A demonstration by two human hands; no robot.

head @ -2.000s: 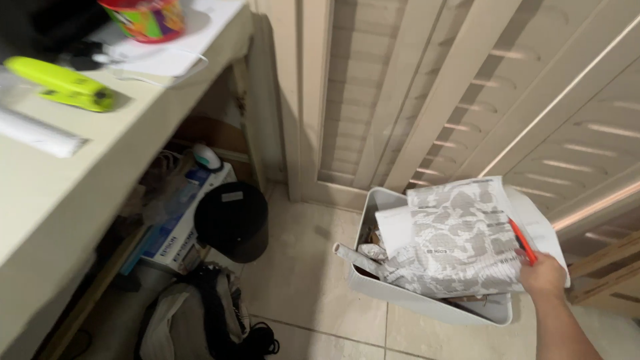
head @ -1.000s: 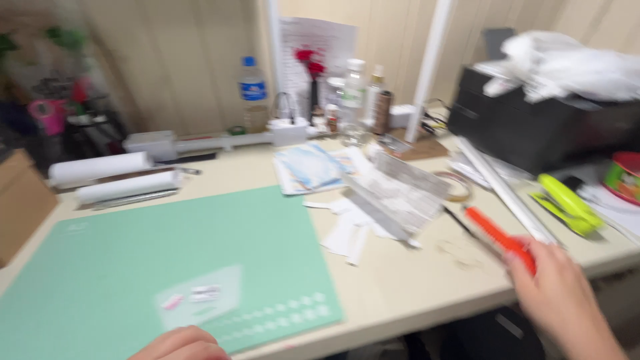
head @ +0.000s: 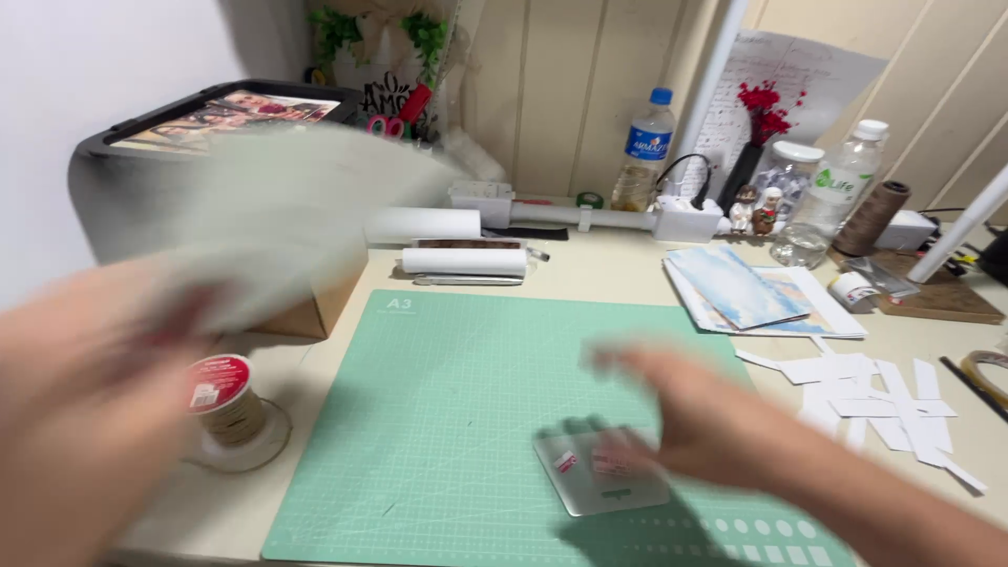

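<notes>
Blurred by motion, my left hand [head: 102, 378] is raised at the left with a pale translucent sheet [head: 307, 205] in its grip, above the twine spool [head: 228, 402]. Something dark red shows by its fingers, too blurred to name. My right hand [head: 654, 402], fingers apart and holding nothing, hovers over the green A3 cutting mat [head: 441, 394]. Below its fingers, a clear plastic package card [head: 583, 492] with small stickers lies on the mat.
White paper strips [head: 890, 402] and cloud-patterned paper [head: 740, 291] lie right of the mat. Behind stand a water bottle [head: 646, 150], paper rolls [head: 465, 260] and a power strip [head: 685, 218]. A black printer [head: 118, 197] is at the left.
The view has swung from the bin to the desk, then left. The orange-red tool is out of my right hand. The grey patterned packaging seen among the strips earlier is gone from there.
</notes>
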